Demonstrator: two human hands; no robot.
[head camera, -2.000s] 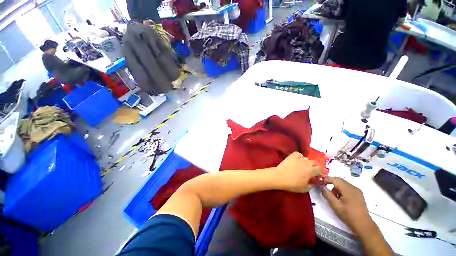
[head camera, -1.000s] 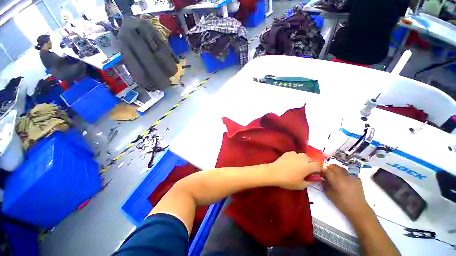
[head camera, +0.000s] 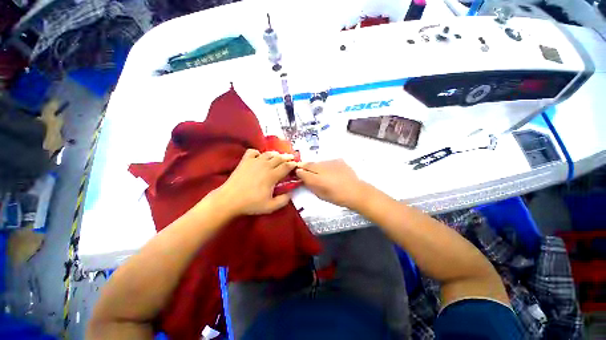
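The dark red garment piece (head camera: 206, 166) lies bunched on the white table left of the needle and hangs over the front edge. My left hand (head camera: 259, 182) lies on it, fingers holding the cloth just in front of the presser foot. My right hand (head camera: 330, 181) pinches the cloth's right edge, its fingertips close to the left fingertips. The presser foot and needle area (head camera: 296, 133) of the white sewing machine (head camera: 372, 86) is just beyond my fingers, with the cloth there lit bright red. The exact seam edge is hidden by my fingers.
A green packet (head camera: 211, 54) lies at the back left. A dark phone-like object (head camera: 385, 130) and dark thread snips (head camera: 430, 158) lie right of the needle. A measuring scale (head camera: 452, 198) runs along the front edge. Checked garments (head camera: 557, 285) are at the lower right.
The view has turned right and down, showing more of the machine and my lap. Both hands still hold the red cloth close to the needle.
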